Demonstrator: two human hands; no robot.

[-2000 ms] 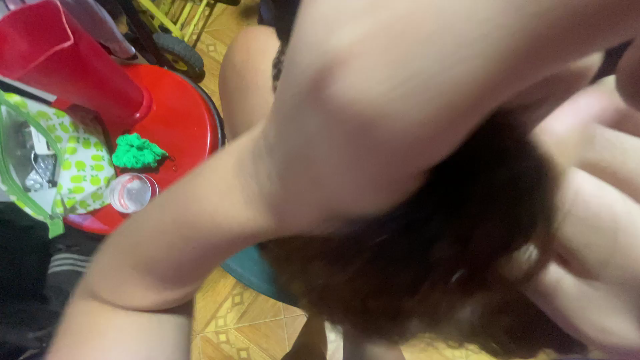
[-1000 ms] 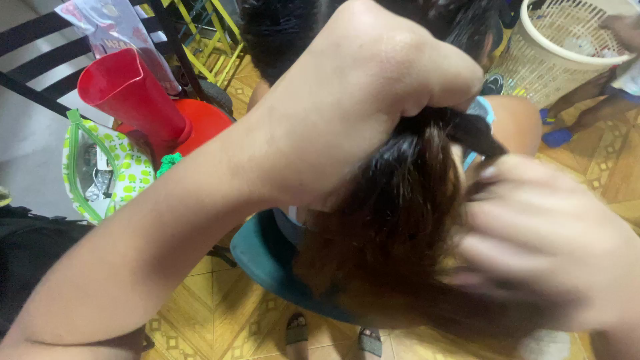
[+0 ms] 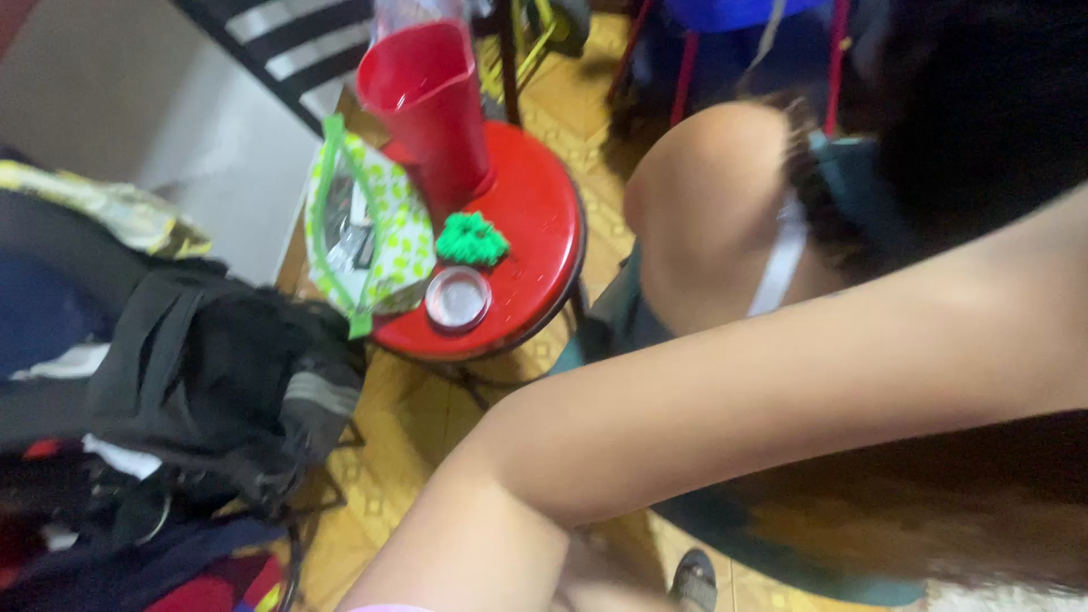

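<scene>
My left forearm crosses the head view from the bottom towards the right edge, where its hand is out of frame. My right hand is out of view too. Brown hair [image 3: 884, 510] of a seated person hangs below my forearm, blurred. The person's bare shoulder [image 3: 714, 204] with a light strap [image 3: 780, 255] shows above it. On a round red stool [image 3: 540, 212] are a red plastic pitcher [image 3: 433, 110], a bunched green scrunchie-like item [image 3: 472, 239], a small round clear container [image 3: 458, 299] and an unzipped patterned pouch [image 3: 399, 229].
Dark clothes [image 3: 204, 357] are heaped at the left. A black slatted chair back [image 3: 289, 51] stands behind the stool. The seated person's teal chair [image 3: 790, 552] is at lower right. A sandal [image 3: 695, 578] rests on the tiled floor [image 3: 408, 425].
The view has swung left, showing more of the stool and clothes. Both hands, seen at the gathered hair one second ago, are out of frame.
</scene>
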